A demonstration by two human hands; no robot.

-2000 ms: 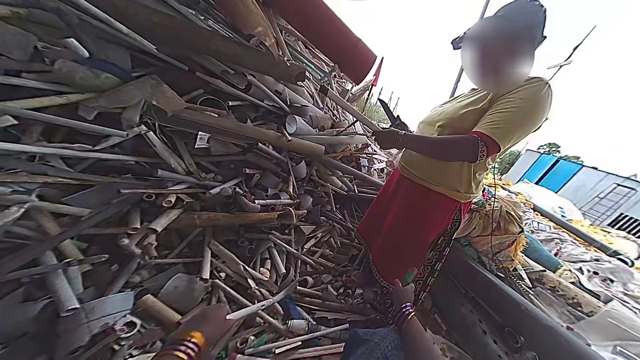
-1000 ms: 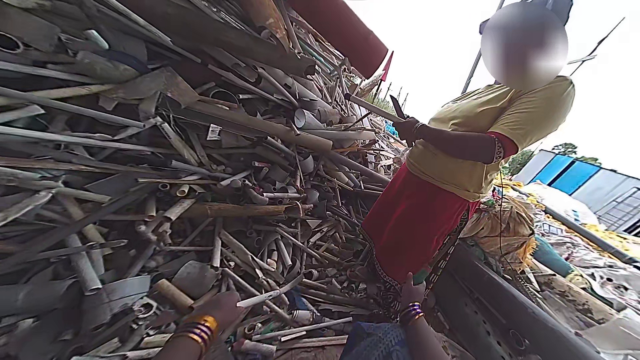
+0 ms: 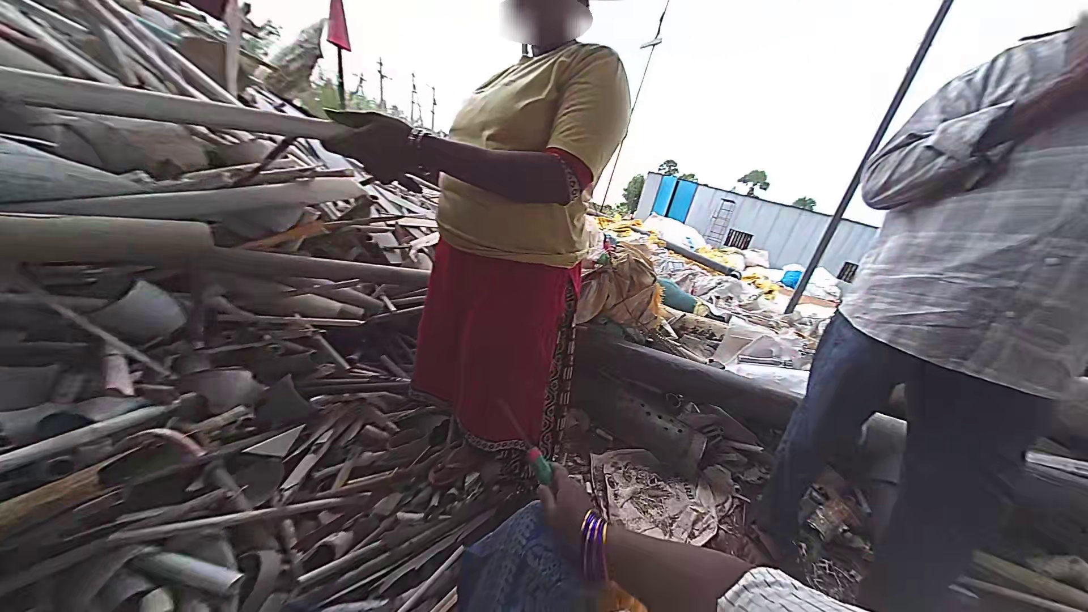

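Observation:
My right hand, with purple bangles at the wrist, is closed on the green and red handle of a thin tool; its tip is too blurred to name. Blue patterned cloth lies just below and to the left of that hand. My left hand is outside the view. Scrap plastic pipes and broken pipe pieces lie heaped at the left and in front of me. A long pale pipe reaches from the left edge to the hand of a person in a yellow shirt.
The person in the yellow shirt and red skirt stands ahead. Another person in a checked shirt stands close at the right. Between them lie a large dark pipe and a flattened sack. Filled sacks and a metal shed are farther back.
The view has swung to the right, and a person in a checked shirt now shows. My left hand, seen earlier with a pale strip, has left the view. My right hand still holds the green handle.

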